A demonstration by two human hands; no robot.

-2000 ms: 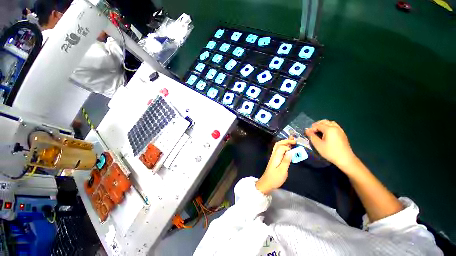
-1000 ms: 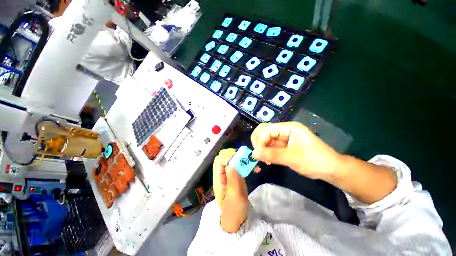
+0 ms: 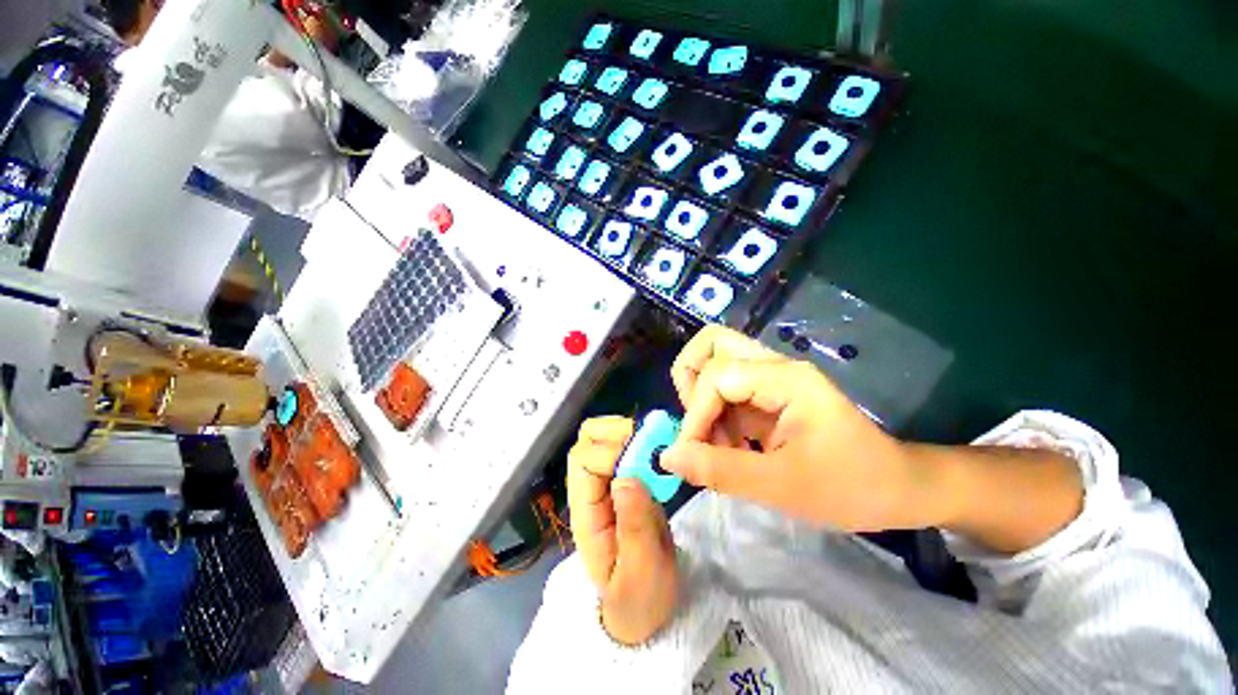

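Observation:
A light-blue square housing (image 3: 648,443) is held above the lap, with a dark spot at its centre. My left hand (image 3: 619,550) grips it by its edges between thumb and fingers. My right hand (image 3: 801,428) is over the housing's right side, its thumb and fingertips pinched together at the dark centre. I cannot tell if the fingertips hold a small dark part or only press on it. A clear sheet (image 3: 869,356) with a few small black discs lies on the green bench, partly behind my right hand.
A black tray (image 3: 889,116) with rows of cyan housings lies on the green bench. Left are the white machine table (image 3: 475,441), a red button (image 3: 576,342), a dotted plate (image 3: 407,306), orange-brown fixtures (image 3: 310,468) and a brass-coloured working head (image 3: 183,387). A person's white sleeve (image 3: 272,143) shows behind.
The housing has come up from beside the clear sheet to above the lap, and my right hand has moved from the sheet onto it. Since one second ago, the right fingertips cover the centre more.

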